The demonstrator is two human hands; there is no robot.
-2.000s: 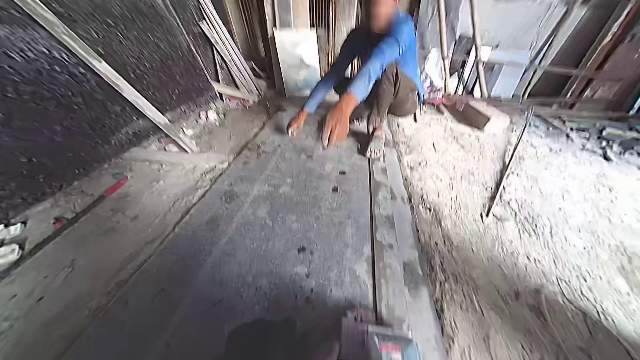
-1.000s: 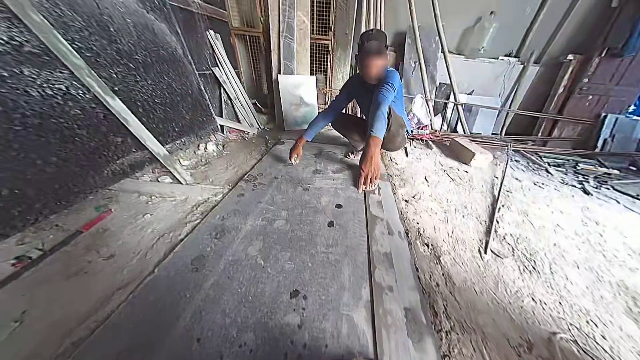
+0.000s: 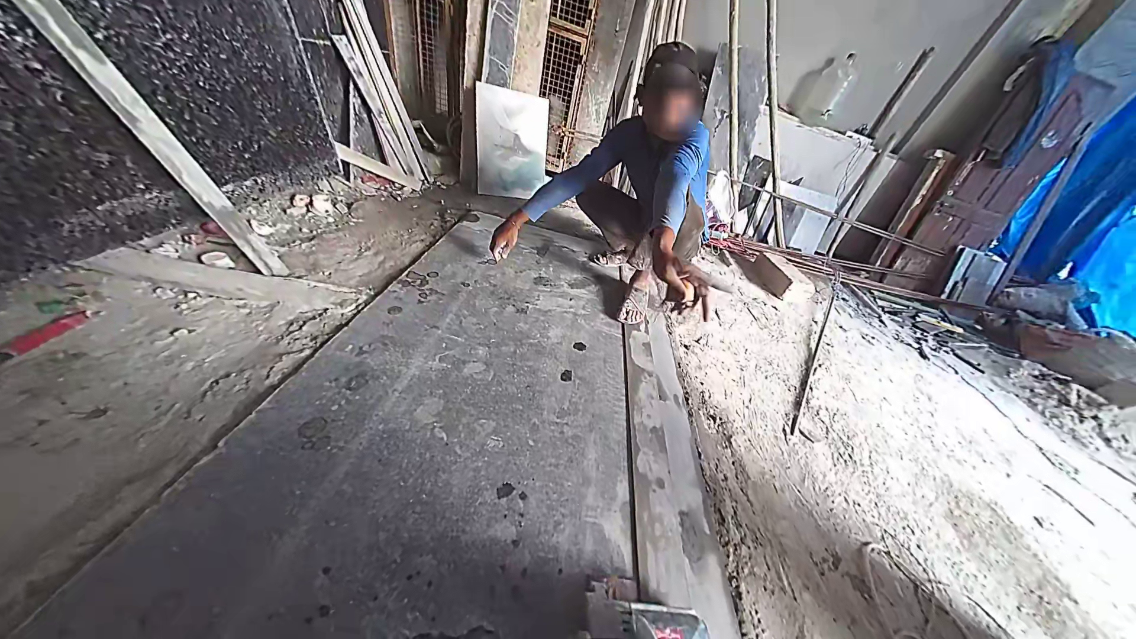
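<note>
Neither my left hand nor my right hand is in view. A large dark stone slab (image 3: 444,417) lies flat on the ground, wet spots on its face. Along its right side runs a long narrow gap, with a stone strip (image 3: 676,497) beyond it. At the bottom edge, over the gap, part of a power tool (image 3: 646,619) shows; what holds it is hidden. A co-worker (image 3: 652,177) in a blue top squats at the slab's far end, one hand low over the slab, the other above the strip's far end.
A metal bar (image 3: 142,124) leans on the dark wall at left. A red-ended rod (image 3: 49,333) lies on the left floor. A thin rod (image 3: 815,355) stands in pale rubble at right. A block (image 3: 772,273) lies beyond the co-worker. Boards and poles lean at the back.
The co-worker's hand on the right has lifted off the strip, its fingers now spread. The power tool, out of view one second ago, shows again at the bottom edge.
</note>
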